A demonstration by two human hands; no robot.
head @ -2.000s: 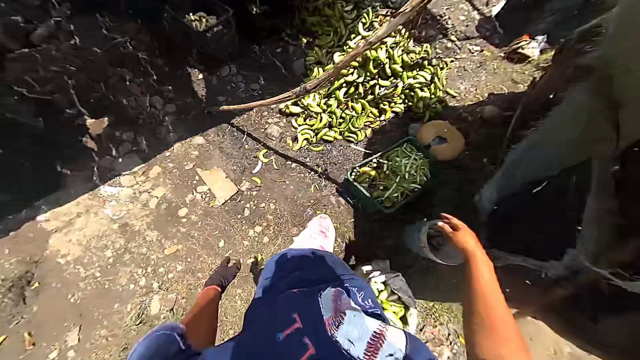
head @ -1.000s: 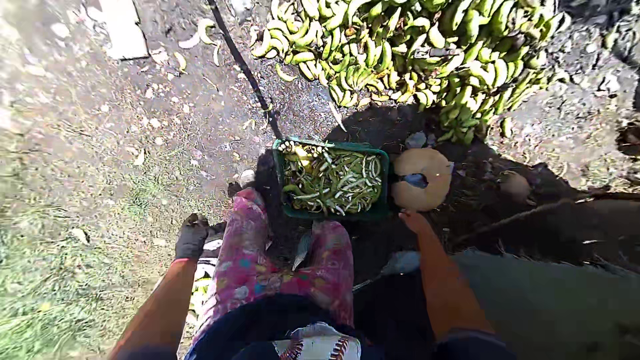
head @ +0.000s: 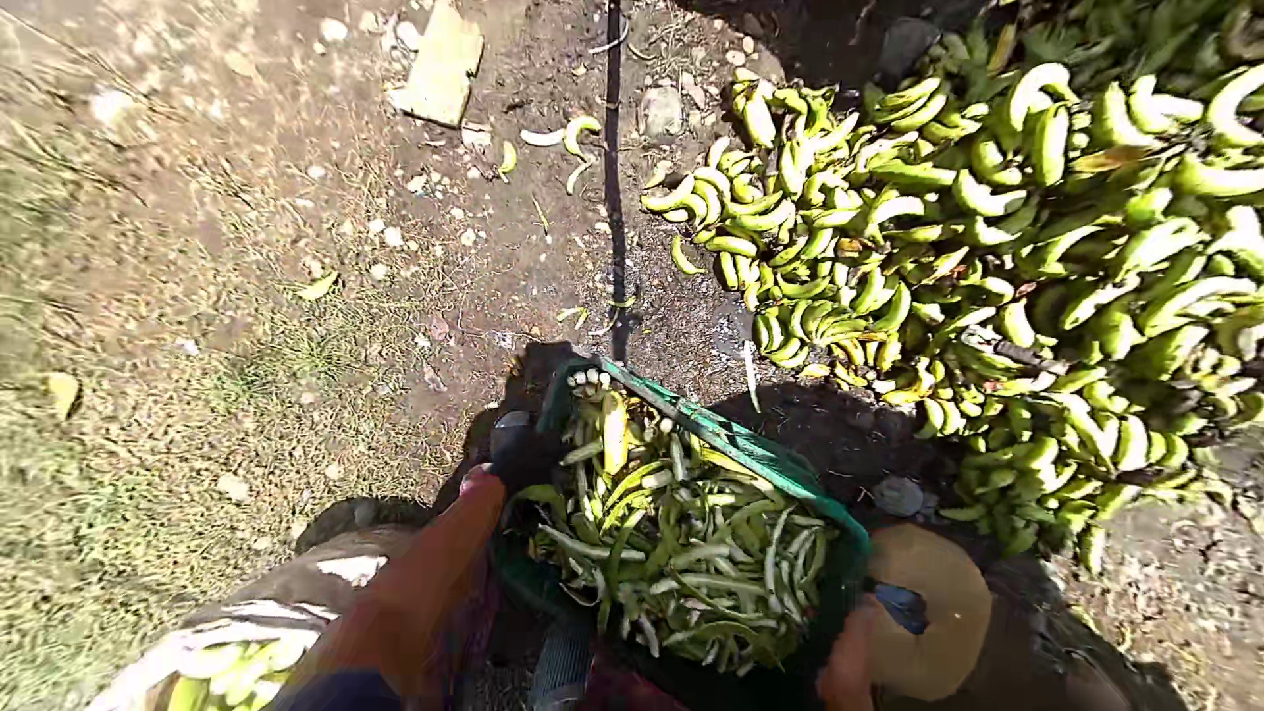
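Observation:
A green plastic crate point(head: 716, 434) full of banana peels point(head: 711, 553) stands on the ground below me. My left hand point(head: 523, 446), in a dark glove, is at the crate's upper left side; its fingers are hard to make out against the shadow. Bare and blurred, my right hand point(head: 851, 642) is at the crate's right side, beside a round tan disc point(head: 933, 612) with a hole. Whether either hand grips the rim cannot be told.
A large heap of green bananas point(head: 987, 247) covers the upper right. At the lower left is a pale sack point(head: 178, 652) with bananas or peels in it. A flat board point(head: 444, 64), stones and loose peels lie on the dirt.
Both hands have come to the sides of the crate; a second ago the left was apart from it and the right was near the disc. The view has moved closer to the crate.

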